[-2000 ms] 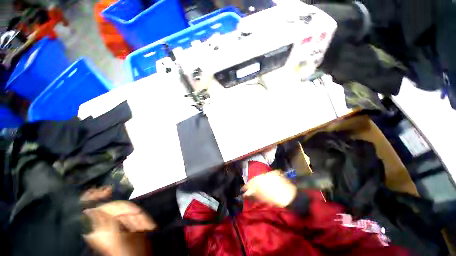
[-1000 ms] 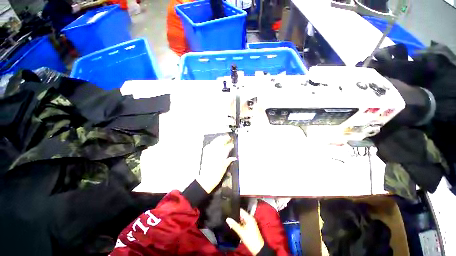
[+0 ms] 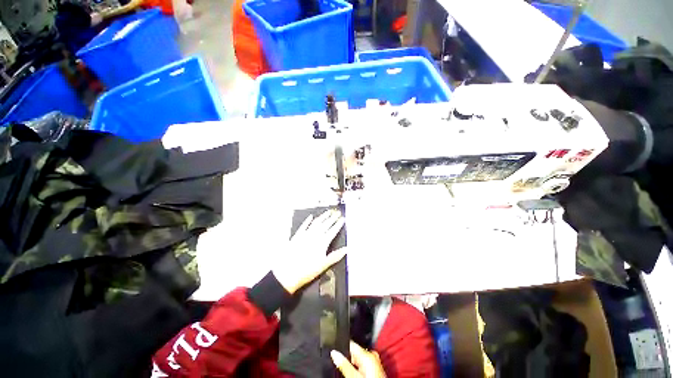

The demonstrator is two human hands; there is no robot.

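A dark strip with a camouflage part (image 3: 336, 310) runs from under the needle area (image 3: 347, 193) of the white sewing machine (image 3: 487, 133) down over the table's front edge. My left hand (image 3: 313, 247) lies flat on the fabric just in front of the needle, fingers pointing to it. My right hand (image 3: 359, 363) is at the bottom edge of the picture, partly cut off, with its thumb and fingers at the strip's right edge below the table; it holds the strip.
A large pile of black and camouflage pieces (image 3: 96, 221) lies at left. Blue crates (image 3: 159, 100) stand behind the table. A cardboard box (image 3: 598, 325) with dark fabric is at lower right. More dark fabric (image 3: 612, 207) lies right of the machine. An orange-clothed person (image 3: 249, 44) is behind.
Since two seconds ago, both hands have come onto the fabric at the machine. In the last second, my right hand has moved lower and more camouflage fabric shows below the table edge.
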